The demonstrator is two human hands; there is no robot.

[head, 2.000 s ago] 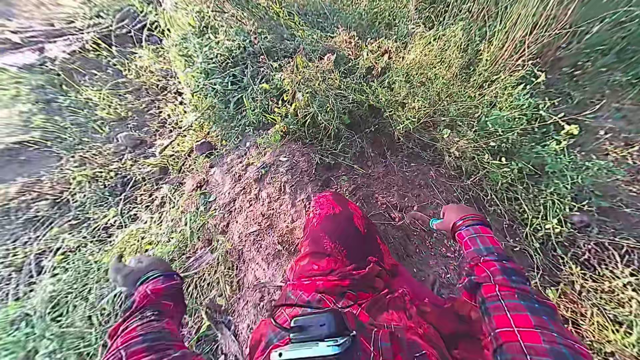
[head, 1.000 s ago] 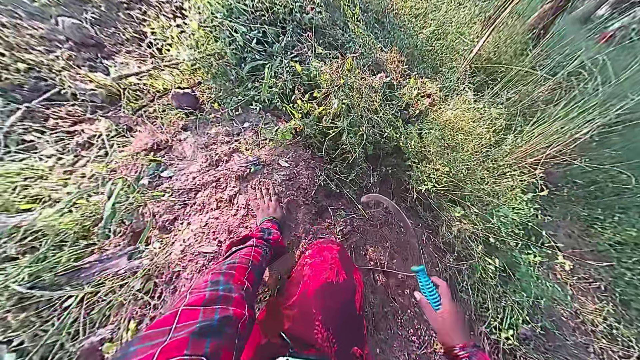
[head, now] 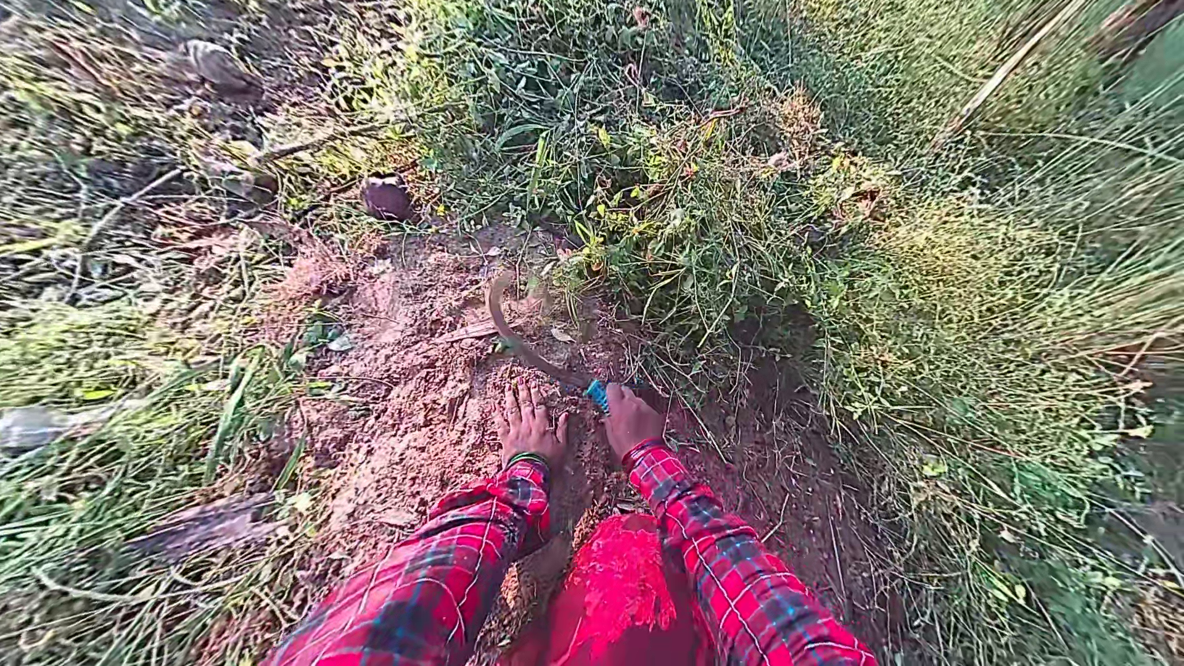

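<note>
My right hand point(head: 632, 423) is closed around the turquoise handle of a sickle point(head: 529, 355). The sickle's curved blade reaches up and to the left over the bare reddish soil point(head: 398, 370), its tip near the edge of the green weeds point(head: 684, 213). Just left of the handle, my left hand point(head: 531, 427) lies palm down on the soil with its fingers spread, holding nothing. Red plaid sleeves cover both forearms, and red cloth shows between them.
A dark stone point(head: 387, 198) sits at the upper left edge of the soil. Flattened grass and a piece of wood point(head: 208, 525) lie to the left. Tall grass stands at the right, with a dry stalk point(head: 1008, 74) at the upper right.
My right hand has brought the sickle leftward, beside my left hand. My left hand, off the ground at the far left two seconds ago, has rested on the soil since one second ago.
</note>
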